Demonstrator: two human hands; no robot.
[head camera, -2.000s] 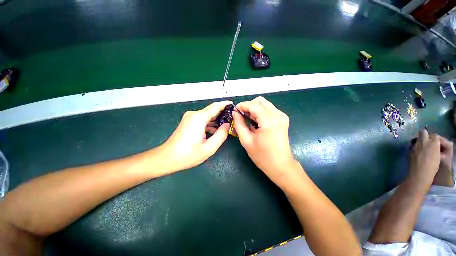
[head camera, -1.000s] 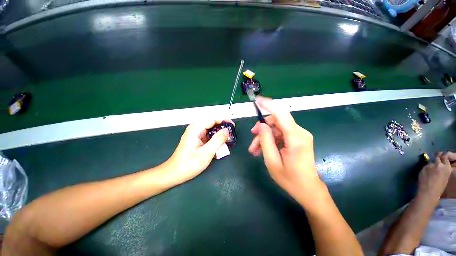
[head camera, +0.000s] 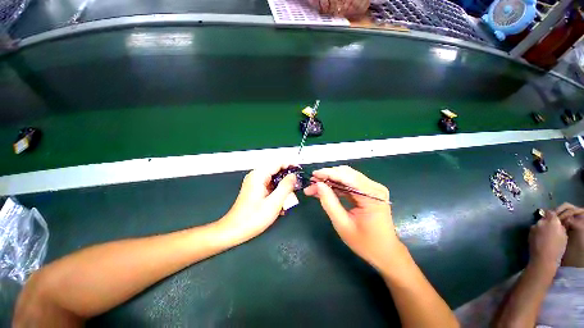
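Note:
My left hand (head camera: 256, 200) holds a glossy black housing (head camera: 285, 175) over the dark green work surface, its thumb on top. A white block (head camera: 290, 202) sticks out below the thumb. My right hand (head camera: 351, 204) holds dark, slim tweezers (head camera: 358, 191) between thumb and fingers. The tweezers point left and their tips are at the right side of the housing. The fingertips hide the tips and the small inner parts, so I cannot tell what they touch.
A white strip (head camera: 218, 159) borders the green belt (head camera: 192, 138), which carries spaced black units. A thin silvery rod (head camera: 305, 136) crosses toward one unit. A clear plastic bag (head camera: 22, 242) lies left. Small metal parts (head camera: 505, 188) and a neighbour's hands (head camera: 549, 237) are right.
The view has tilted up. My right hand has swung out from the housing with the tweezers and come back, the tweezers now lying nearly level. My left hand still holds the housing.

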